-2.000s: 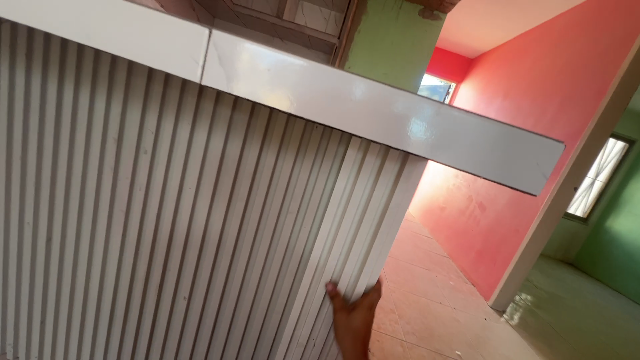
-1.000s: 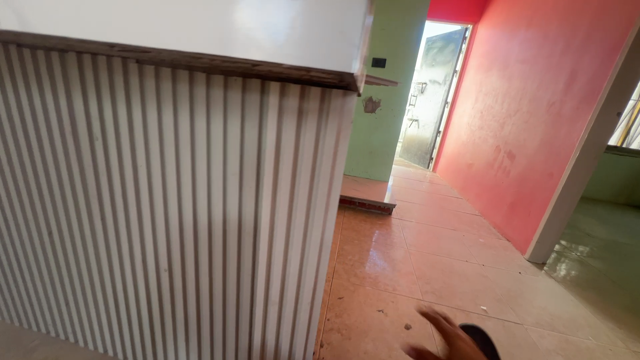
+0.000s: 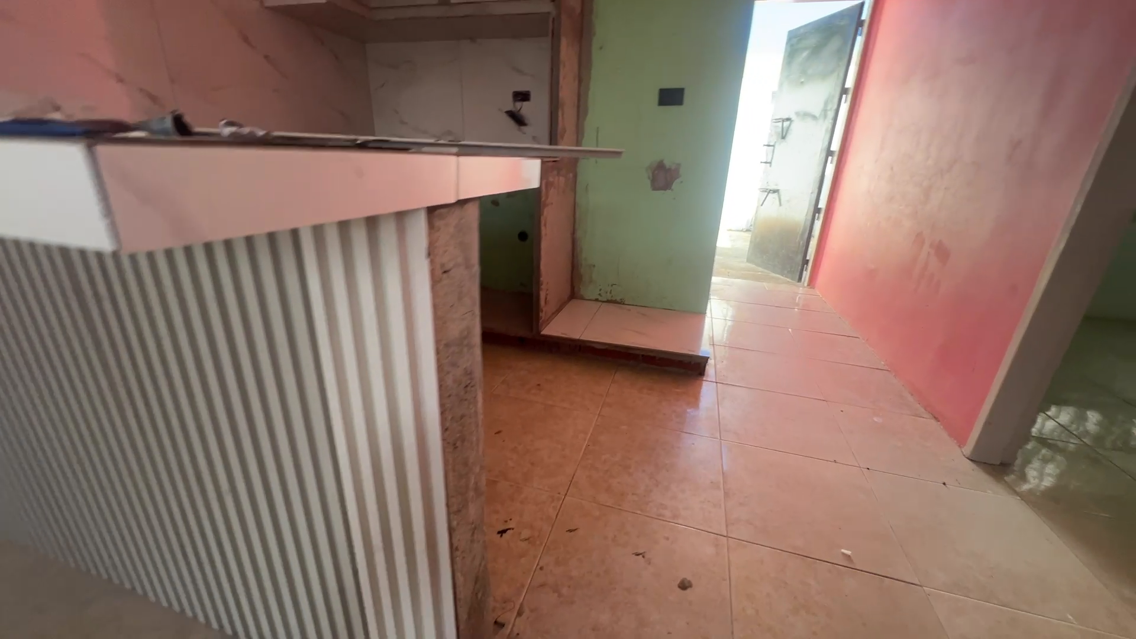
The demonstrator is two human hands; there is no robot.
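Neither of my hands is in the head view. At the left stands a counter clad in fluted white panel (image 3: pixel 266 399), its bare, rough end face (image 3: pixel 457 399) turned toward the walkway. Smooth light facing (image 3: pixel 311 191) runs along the edge of the countertop. A thin flat strip or sheet (image 3: pixel 568 152) lies on top and sticks out past the counter's right end. Farther left on the top are a dark blue item (image 3: pixel 58 128) and small objects (image 3: pixel 169 124), too unclear to name.
A low tiled ledge (image 3: pixel 635 328) juts out below the green wall (image 3: pixel 652 213). Beyond the tiled floor (image 3: pixel 666 470), bearing bits of debris, a metal door (image 3: pixel 808 142) stands open. A pink wall (image 3: pixel 950 204) and a door frame (image 3: pixel 1038 311) line the right.
One hand touched the fluted panel's right edge in the oldest frame, then was apart from it low in the view; now it is out of sight. The view has shifted, showing the counter's end.
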